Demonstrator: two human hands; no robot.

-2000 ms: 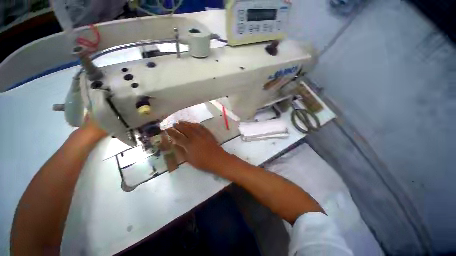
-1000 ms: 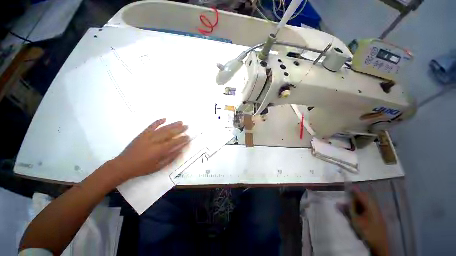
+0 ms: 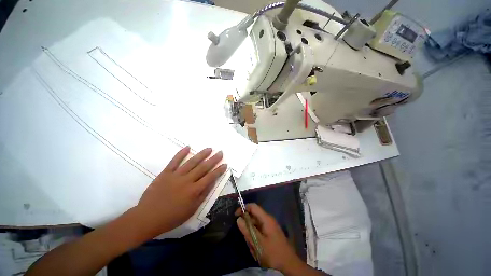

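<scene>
A large white garment panel (image 3: 107, 129) with dark double stitch lines and a narrow stitched rectangle lies flat on the table. My left hand (image 3: 180, 188) lies flat on the panel near the front edge, fingers slightly spread. My right hand (image 3: 264, 237) holds the fabric scissors (image 3: 248, 223) by the olive handles. Their blades point up and touch or enter the panel edge just right of my left fingertips. Whether the blades are closed cannot be told. The panel's lower corner hangs over the table edge below my left hand.
The sewing machine (image 3: 344, 81) stands at the right with its lamp (image 3: 229, 46) beside the head. A small folded white block (image 3: 338, 141) and a red stick (image 3: 306, 114) lie on its right side. A white bundle (image 3: 336, 221) is lower right; another (image 3: 37, 253) is lower left.
My right hand has come from the lower right to the panel edge with the scissors. The panel has shifted and turned, and my left hand rests nearer the scissors.
</scene>
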